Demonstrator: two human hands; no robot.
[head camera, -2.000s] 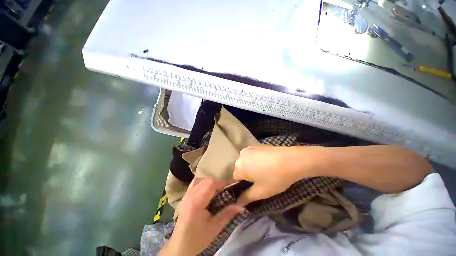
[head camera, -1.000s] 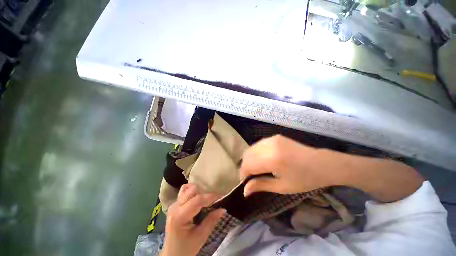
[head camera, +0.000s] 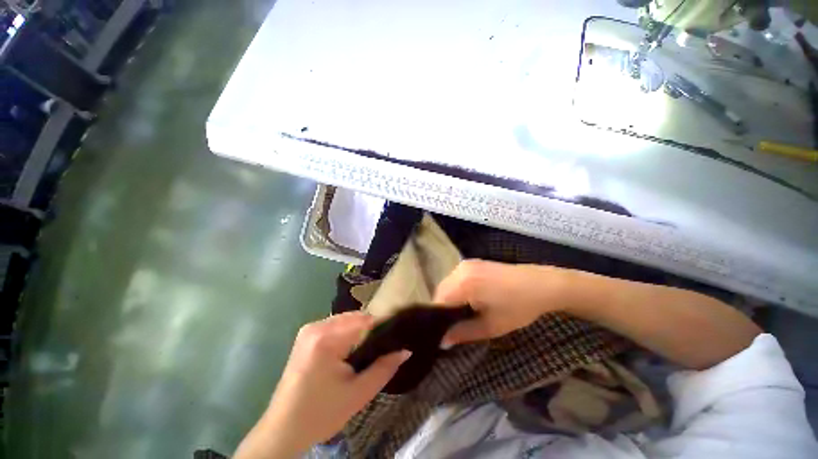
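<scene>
My left hand (head camera: 327, 368) pinches the left end of a dark brown cloth piece (head camera: 408, 339) between thumb and fingers. My right hand (head camera: 480, 300) pinches its right end, so the piece is spread between both hands above my lap. The tan lining (head camera: 417, 269) rises to a point behind the dark piece, beside my right hand's fingers. The brown-black checked fabric (head camera: 547, 354) lies bunched on my lap under my right forearm, with more tan cloth near my shirt.
The white table (head camera: 404, 81) with a measuring tape (head camera: 502, 213) along its front edge is ahead. A pale bin (head camera: 317, 224) sits under that edge. The machine's needle area (head camera: 648, 67) is under glare at upper right. A yellow handle (head camera: 789, 151) lies right of it.
The dark piece has come up into view between my hands, covering part of the tan lining. My left hand has shifted left and lies flatter. The camera view has shifted, moving the table rightward.
</scene>
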